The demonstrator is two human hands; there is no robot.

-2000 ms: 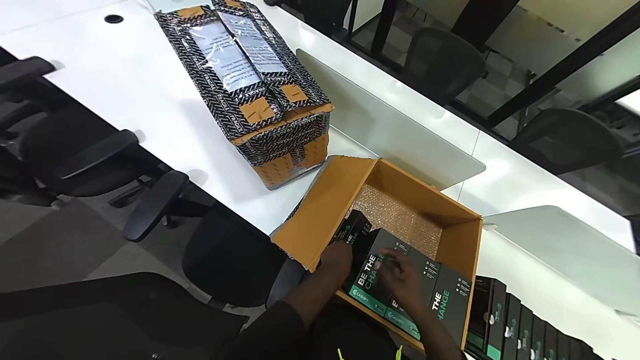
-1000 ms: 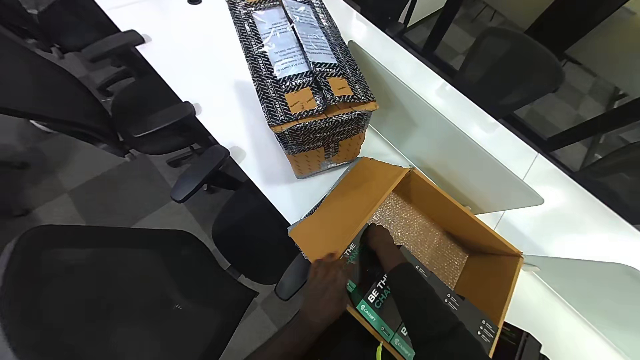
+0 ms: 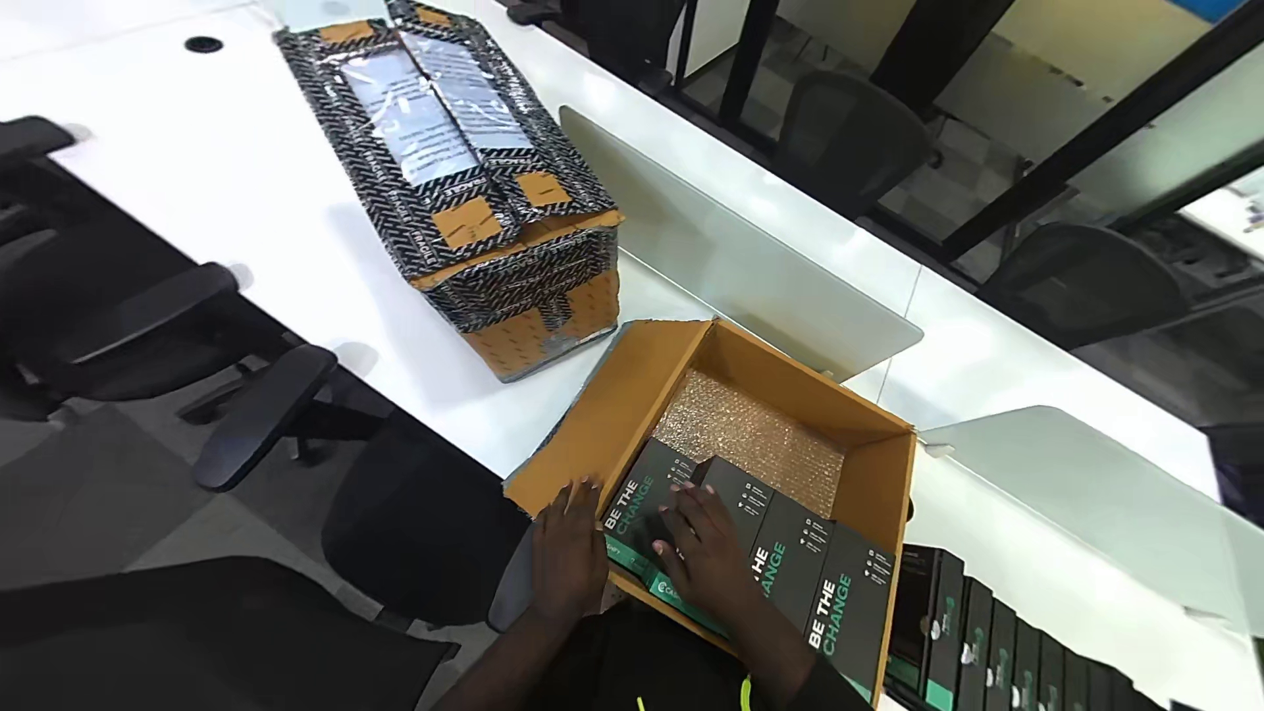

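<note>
An open cardboard carton [image 3: 879, 484] stands at the table's near edge, with several black and green product boxes [image 3: 854, 597] side by side in its near half and bubble wrap [image 3: 750, 425] lining the bottom behind them. My left hand [image 3: 573, 553] rests on the carton's left side by the folded-out flap [image 3: 612, 405], holding nothing. Flat on top of the second box from the left lies my right hand [image 3: 703, 553], fingers spread, its fingertips near the seam with the leftmost box [image 3: 647, 499].
A taped carton [image 3: 538, 296] sits on the white table [image 3: 395, 326] further back. Frosted divider panels [image 3: 750, 257] run along the table's middle. A row of black boxes [image 3: 973, 632] stands right of the open carton. Office chairs [image 3: 267, 395] line the left side.
My right hand, one second ago reaching into the carton's left end, now lies on top of the boxes. The leftmost box now sits level beside the others. The view has shifted.
</note>
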